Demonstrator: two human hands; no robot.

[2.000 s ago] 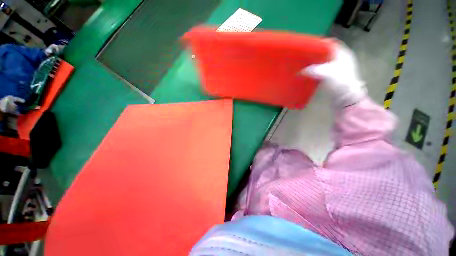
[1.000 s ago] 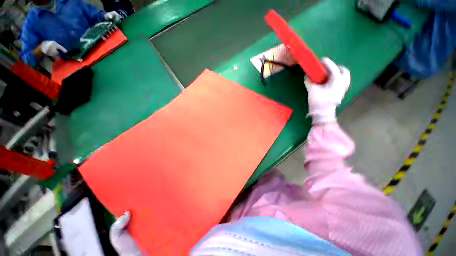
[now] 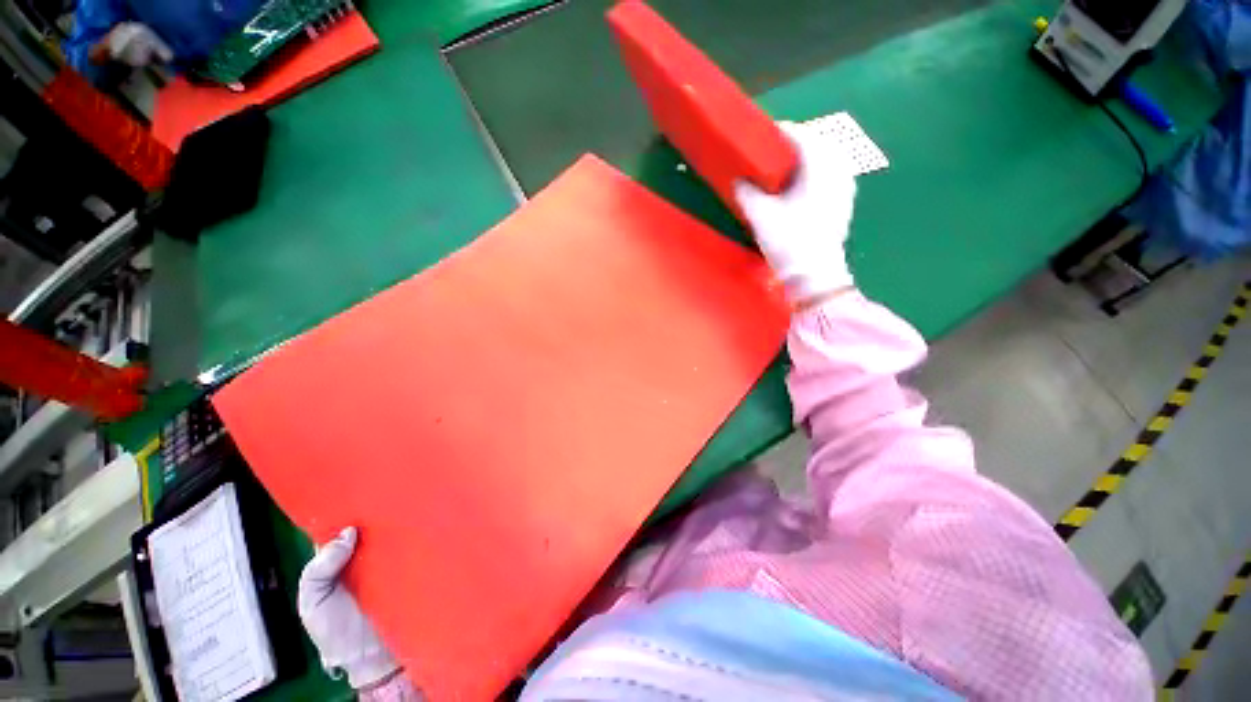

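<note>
A large red-orange foam pad [image 3: 508,412] lies on the green bench in front of me. My left hand [image 3: 336,610], in a white glove, holds the pad's lower left edge with the thumb on top. My right hand [image 3: 807,220], also in a white glove, grips one end of a thick red foam block [image 3: 697,103]. The block is raised and tilted beyond the pad's far right corner. My right fingers are partly hidden by the block.
A white label sheet [image 3: 847,143] lies behind my right hand. A record sheet on a clipboard [image 3: 209,597] and a calculator [image 3: 188,446] are at left. Another person's gloved hand [image 3: 135,45] is beside a circuit board [image 3: 268,39]. A device [image 3: 1109,39] stands at far right.
The foam block in my right hand has moved left and away from me. The label sheet shows more fully. The clipboard and more of my left hand have come into view.
</note>
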